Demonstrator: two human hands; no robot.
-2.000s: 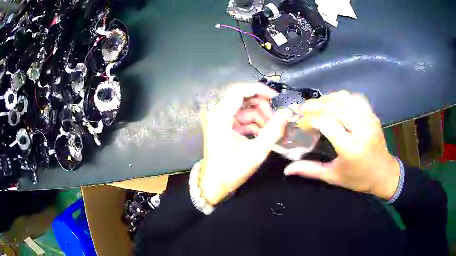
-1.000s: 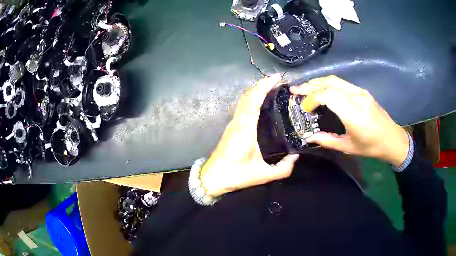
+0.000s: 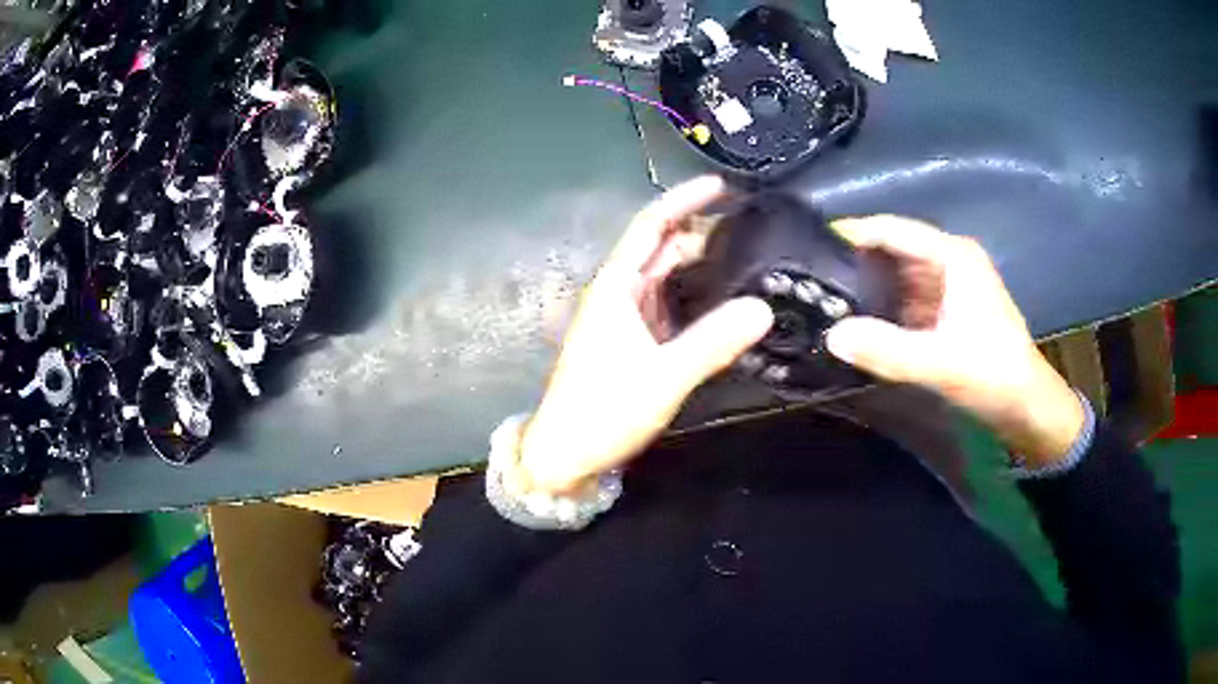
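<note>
A black camera housing (image 3: 775, 241) is held between my two hands above the bench's front edge. Its face shows a dark central lens with several pale round spots around it. My left hand (image 3: 641, 348) grips its left side, thumb on the face. My right hand (image 3: 948, 321) grips its right side, thumb beside the lens. The housing is slightly blurred, and my fingers hide its sides. An open housing with a circuit board (image 3: 768, 100) lies beyond my hands, with a lens module (image 3: 641, 27) and a red-blue lead wire (image 3: 628, 94) beside it.
Many black units with pale lens boards (image 3: 275, 265) crowd the bench (image 3: 454, 174) at left. White paper scrap (image 3: 882, 30) lies at the top. Below the bench edge are a cardboard box (image 3: 274, 588) with black parts and a blue stool (image 3: 187, 621).
The housing has turned in my hands. A second ago its circuit board side showed with my right fingers on it; now the lens face shows and both thumbs rest on it.
</note>
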